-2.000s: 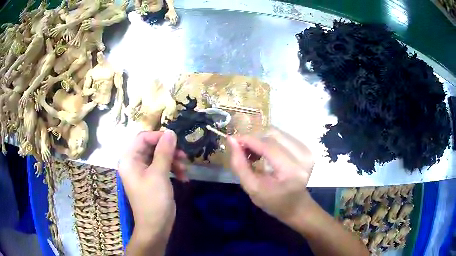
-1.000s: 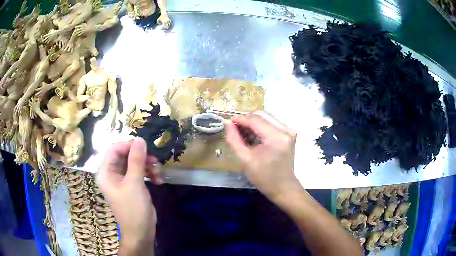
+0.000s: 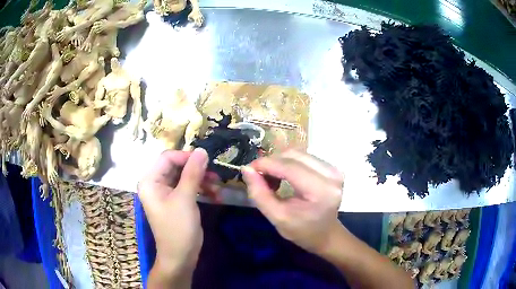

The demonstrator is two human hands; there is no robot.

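Observation:
My left hand (image 3: 178,189) pinches the left edge of a black ragged ring (image 3: 240,148) between thumb and fingers, over the stained cardboard pad (image 3: 294,104). My right hand (image 3: 297,195) holds a thin pale applicator stick (image 3: 227,165) in its fingertips; the stick's tip is at the lower left rim of the ring's hole. The whitish glue dish (image 3: 257,132) is partly hidden behind the ring. A tan figure torso (image 3: 178,121) lies just left of the pad. Whether glue is on the stick's tip cannot be told.
A heap of tan torsos (image 3: 73,84) lies at left, a heap of black rings (image 3: 433,107) at right. A torso with black under it (image 3: 180,10) is at the far edge. Spare sticks (image 3: 274,123) lie on the pad. A tray of tan parts (image 3: 427,242) is lower right.
A second ago the stick was at the dish and the ring was further left. Now the ring is back over the pad in front of the dish, with the stick at its hole.

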